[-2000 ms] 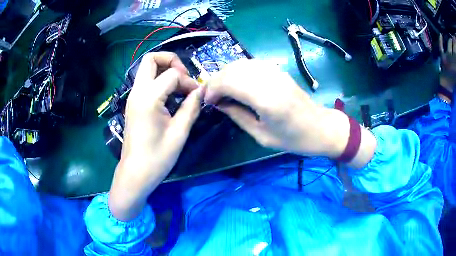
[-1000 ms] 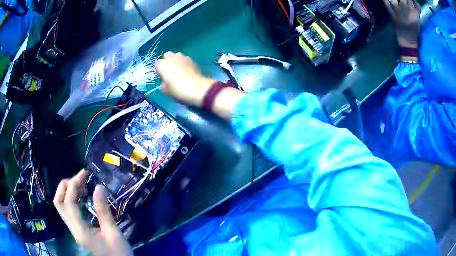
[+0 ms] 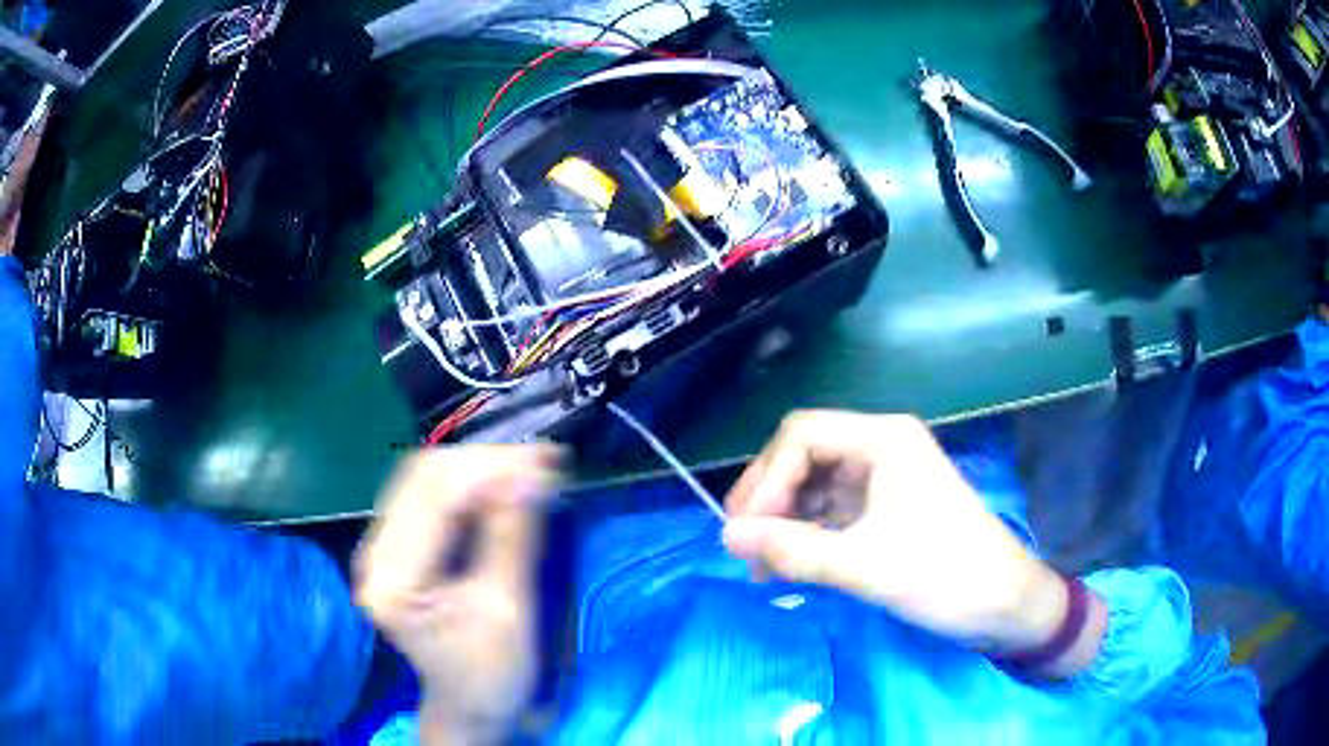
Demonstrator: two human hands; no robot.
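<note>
The open black device unit (image 3: 641,219) lies on the green mat in front of me, with a blue main board (image 3: 758,153) at its right end. A wire harness (image 3: 612,299) runs along its near side, and a white strip crosses it near the board. My right hand (image 3: 889,532), with a dark red wristband, pinches a thin white cable tie (image 3: 671,464) below the unit's near edge. The tie points up and left. My left hand (image 3: 459,576) is blurred left of the tie; whether it holds anything cannot be told.
Diagonal cutters (image 3: 955,139) lie open on the mat right of the unit. Other open units (image 3: 190,219) stand at the left and at the far right (image 3: 1210,153). A clear plastic bag (image 3: 539,26) is at the back. Blue sleeves of neighbouring people show at both sides.
My right hand has come back from the cable-tie bag with a tie. My left hand has left the unit's left end. The view has shifted, and the cutters now appear farther right.
</note>
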